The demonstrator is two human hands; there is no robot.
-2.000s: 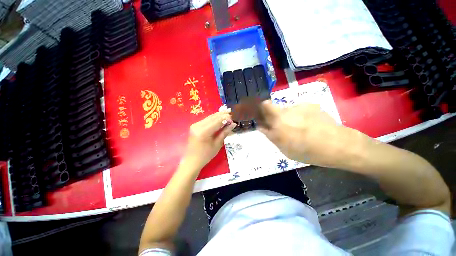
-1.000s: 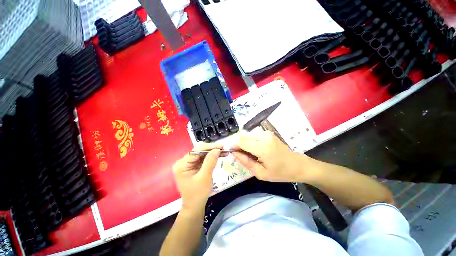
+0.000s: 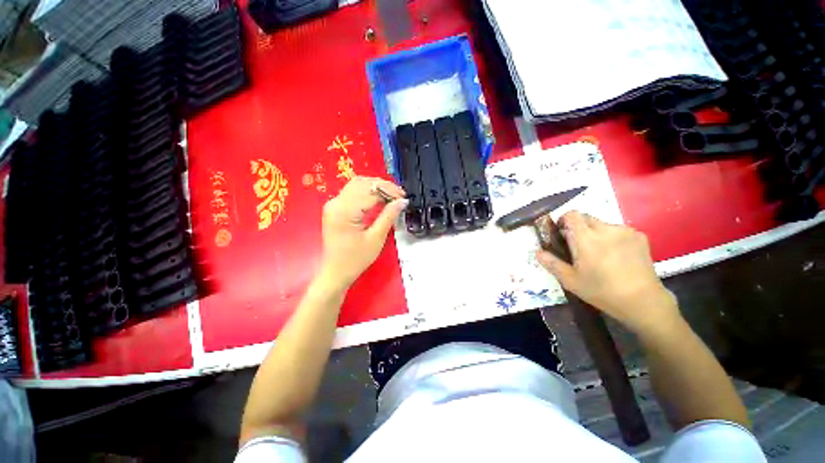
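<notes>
Several black handle housings (image 3: 443,172) lie side by side, their far ends on the blue parts bin (image 3: 384,108) and their open ring ends towards me on the white flowered work pad (image 3: 452,280). My left hand (image 3: 357,231) is beside the leftmost housing's near end and pinches a small thin metallic pin (image 3: 387,193) between the fingertips. My right hand (image 3: 602,262) is closed around the wooden handle of the hammer (image 3: 543,210). The hammer's dark head is over the right part of the pad, right of the housings.
Dense rows of black housings stand on the left (image 3: 149,199) and right (image 3: 778,118). A white sheet (image 3: 606,54) covers housings at the upper right. Stacked grey-white trays (image 3: 99,32) are at the upper left. A metal post (image 3: 394,23) stands beyond the bin. The table's white front edge (image 3: 262,353) runs below.
My hands have moved apart from the pin between them. My left hand has moved to the leftmost housing with a pin, and my right hand has taken hold of the hammer.
</notes>
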